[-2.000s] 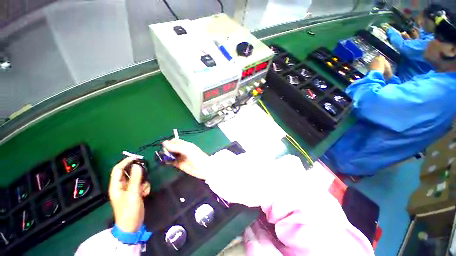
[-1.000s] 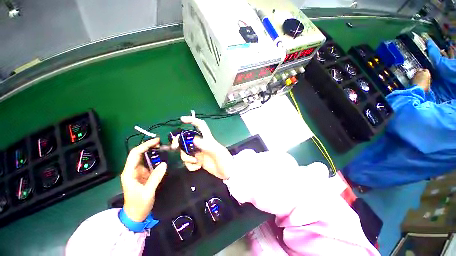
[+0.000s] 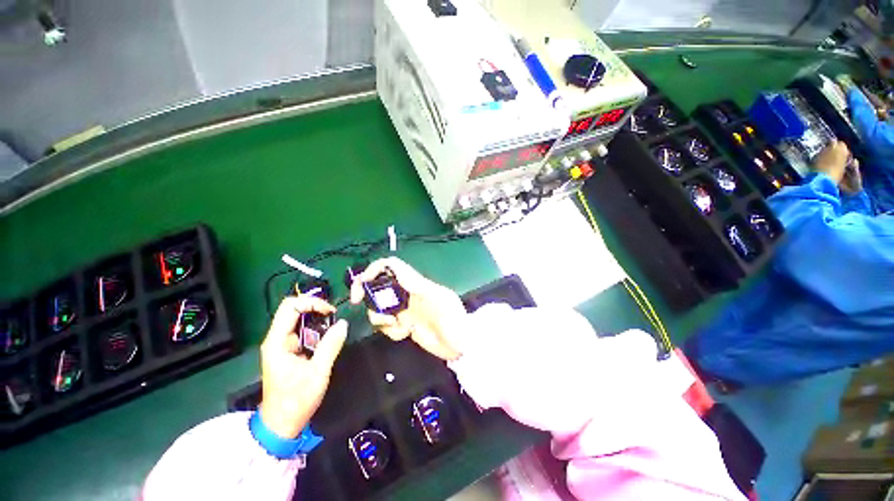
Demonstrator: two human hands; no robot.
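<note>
My left hand (image 3: 296, 377), with a blue wrist strap (image 3: 278, 437), holds a small black gauge (image 3: 316, 333) whose face shows a reddish patch. My right hand (image 3: 426, 308) holds a second gauge (image 3: 385, 295) with a bright white patch on its face. Black test leads (image 3: 343, 249) with white wire labels (image 3: 301, 266) run from near both gauges to the power supply; the connections are partly hidden by fingers. Both gauges are above the black foam tray (image 3: 338, 389), where two gauges (image 3: 428, 416) with blue marks sit in the near pockets.
A second gauge tray (image 3: 221, 342) lies at left. Two power supplies (image 3: 471, 108) stand behind, with a marker pen (image 3: 538, 75) on top. A paper sheet (image 3: 549, 247) and yellow wires (image 3: 642, 298) lie right of centre. More gauge trays (image 3: 676, 235) and a coworker's blue sleeve (image 3: 784, 284) are at right.
Both hands were lower and farther apart at first and now hold the gauges faces up. The gauge faces have changed from blue to white and reddish. The view has shifted.
</note>
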